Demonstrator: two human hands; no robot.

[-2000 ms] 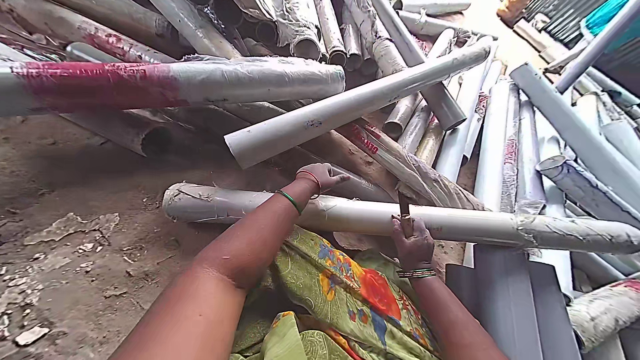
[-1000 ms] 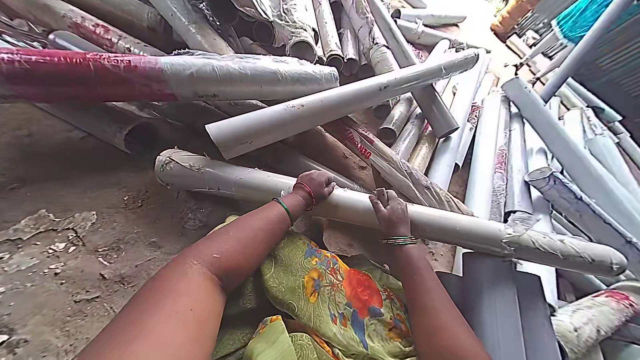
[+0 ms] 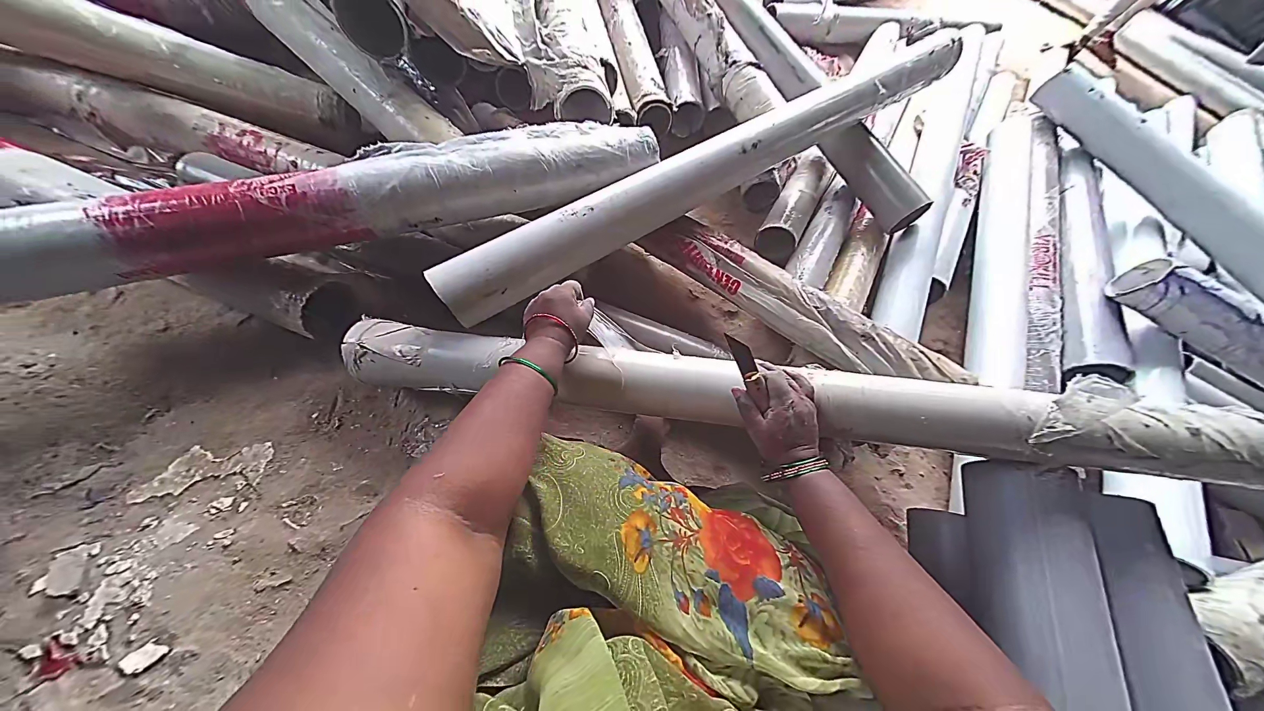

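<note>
A pale plastic pipe point(image 3: 681, 387) lies crosswise before me, with crumpled clear plastic film point(image 3: 425, 351) around its left end and more film point(image 3: 1136, 420) toward the right. My left hand point(image 3: 561, 311) is closed at the pipe's upper side, gripping a strip of film point(image 3: 609, 331) that stretches down toward the pipe. In my right hand point(image 3: 780, 410), which rests on the pipe, is a knife with a dark blade point(image 3: 743, 357) pointing up and a brownish handle. Behind my left hand, a bare grey pipe point(image 3: 691, 178) slants up to the right.
A film-wrapped pipe with a red printed band point(image 3: 237, 222) reaches in from the left. Many pipes are heaped at the back and right. Grey pipes point(image 3: 1047, 592) lie at lower right. Flaky debris point(image 3: 202, 472) covers dirt ground at left. Patterned green cloth point(image 3: 681, 553) covers my lap.
My left hand was low on the pipe a second ago; it is now raised at its far side with film in it. The knife blade shows again above my right hand.
</note>
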